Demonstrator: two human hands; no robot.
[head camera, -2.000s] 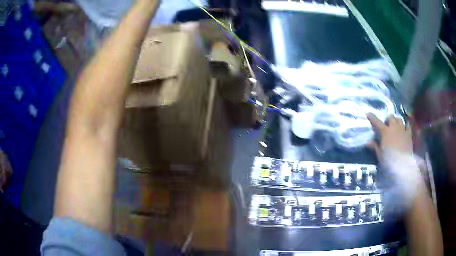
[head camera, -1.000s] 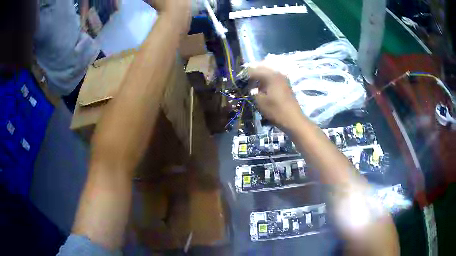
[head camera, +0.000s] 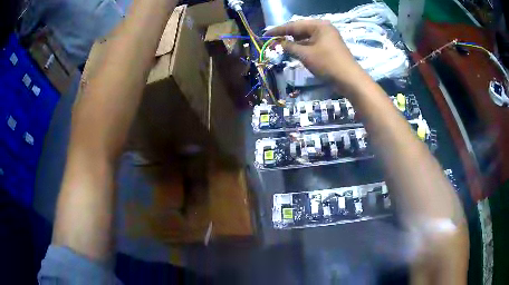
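My right hand (head camera: 315, 44) is at the top centre, its thumb and fingertips pinched on thin cord conductors (head camera: 270, 42) in blue, yellow-green and brownish tones. The conductors run from a white cord end (head camera: 235, 4) at the top edge. My left forearm (head camera: 103, 117) reaches up the left side; my left hand is beyond the top edge. White power cords (head camera: 377, 42) lie coiled behind my right hand. Two power strip housings (head camera: 265, 155) filled with parts lie close together below it, partly hidden by my right forearm.
Another filled housing (head camera: 287, 212) lies nearer me. Brown cardboard boxes (head camera: 187, 83) stand left of the bench. A red-orange stand (head camera: 455, 111) is at the right, with another cord's plug (head camera: 498, 92) and wires over it. Blue patterned material (head camera: 19, 111) and a person's sleeve (head camera: 72, 22) are at far left.
My right hand has moved from the coiled cords to the conductors and now pinches them. The view has shifted, so the housings sit higher. My left hand has left the picture at the top.
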